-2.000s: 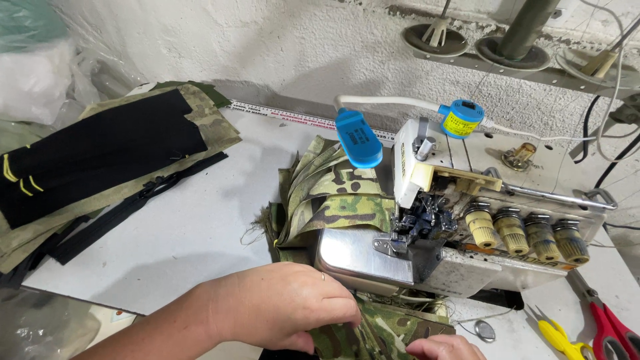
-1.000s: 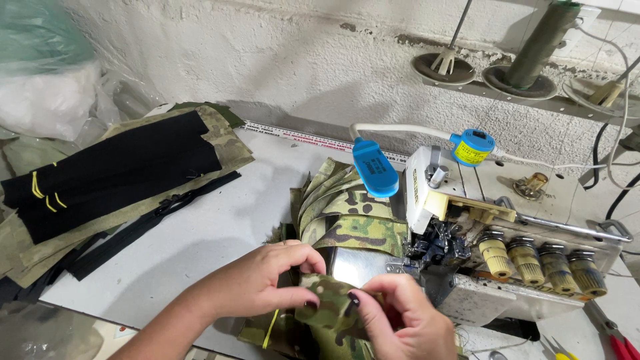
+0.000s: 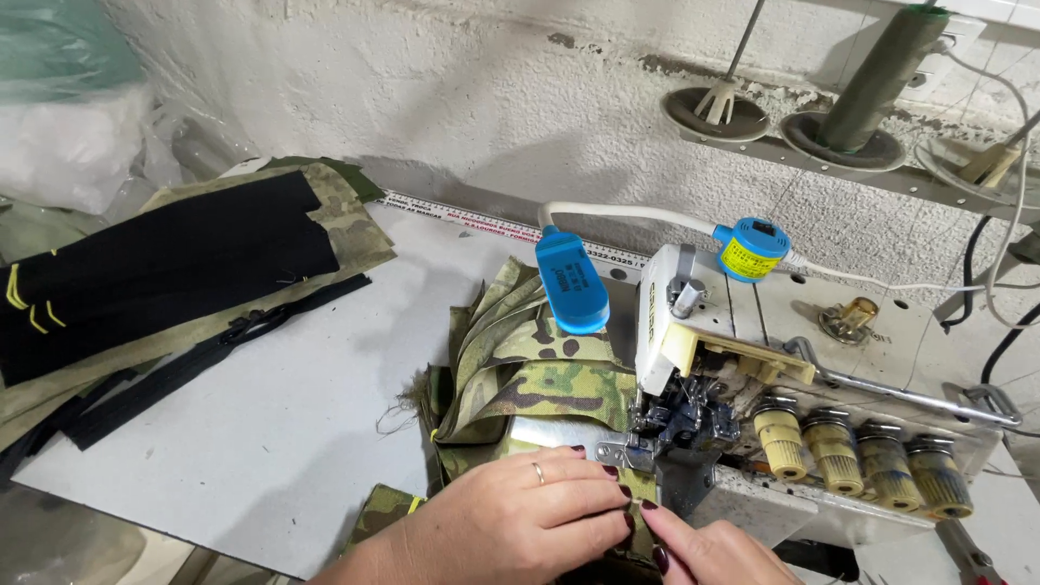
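Note:
Camouflage fabric (image 3: 642, 485) lies at the front of an overlock sewing machine (image 3: 780, 325), just below its presser foot area. My left hand (image 3: 520, 512) rests flat over this fabric, fingers together and pointing right, a ring on one finger. Close by on the right, my right hand (image 3: 707, 548) pinches the fabric's edge between thumb and forefinger. Behind the metal cloth plate (image 3: 561, 435), a bunch of overlapping camouflage pieces (image 3: 520, 366) is gathered, with frayed threads on its left. A blue lamp head (image 3: 573, 280) hangs over them.
Black fabric (image 3: 171, 260) with yellow thread marks lies over camouflage pieces at the left, beside a black strip (image 3: 219, 349). A ruler tape (image 3: 471, 219) runs along the table's back edge. Thread stands (image 3: 715, 114) are behind the machine. Red-handled scissors (image 3: 967, 552) lie at lower right.
My hands have lowered the camouflage piece they held up a second ago to the front of the machine. The left hand has turned from pinching to lying over it.

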